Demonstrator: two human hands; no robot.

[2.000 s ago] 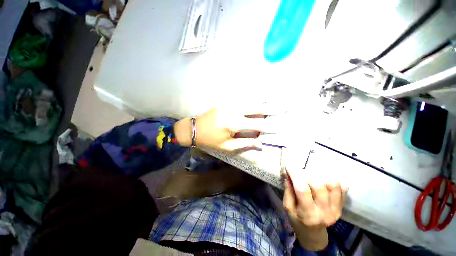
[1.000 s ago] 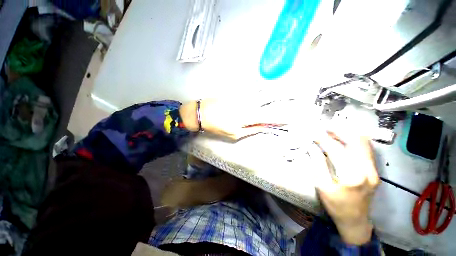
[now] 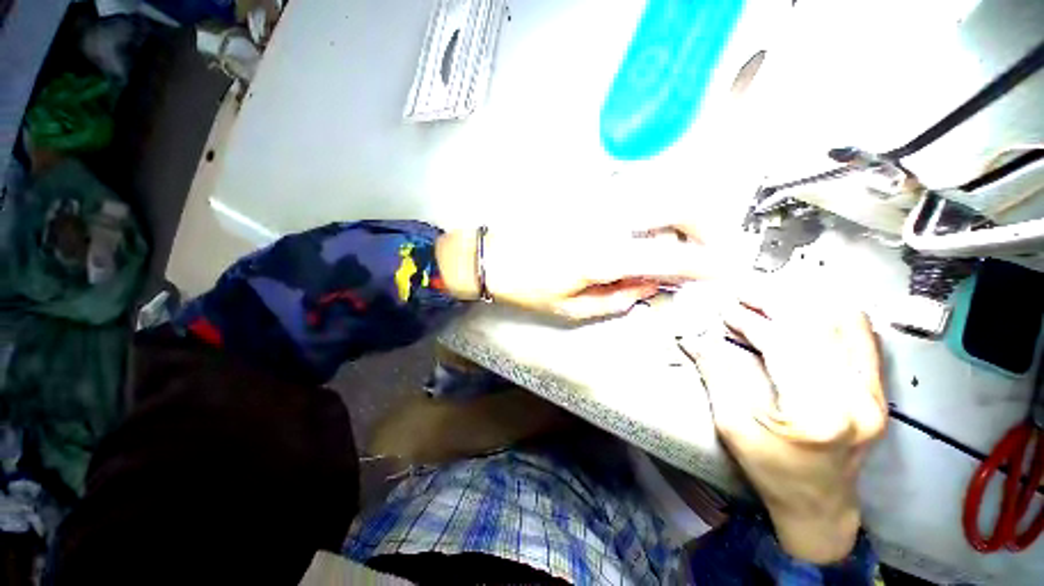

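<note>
My left hand (image 3: 584,269) lies low over the white table, fingers pointing right toward the needle area. My right hand (image 3: 801,383) is bent over the table below the presser foot (image 3: 788,232), its fingertips close to my left hand's. Glare washes out the fingertips. Thin dark lines of a pale fabric piece (image 3: 690,347) show beside the right fingers; its outline is lost, and I cannot tell whether either hand grips it.
A striped slotted piece (image 3: 456,63) lies flat at the upper left. A turquoise object (image 3: 667,80) is at top centre. A teal-edged phone (image 3: 1003,317) and red-handled scissors (image 3: 1007,489) are at right. The sewing machine arm (image 3: 994,235) extends from the right. Green bags (image 3: 69,298) lie at far left.
Over two seconds, both hands have moved rightward and up, nearer the presser foot. In the last second, my left hand has come closer to the right one. The camera view has shifted slightly.
</note>
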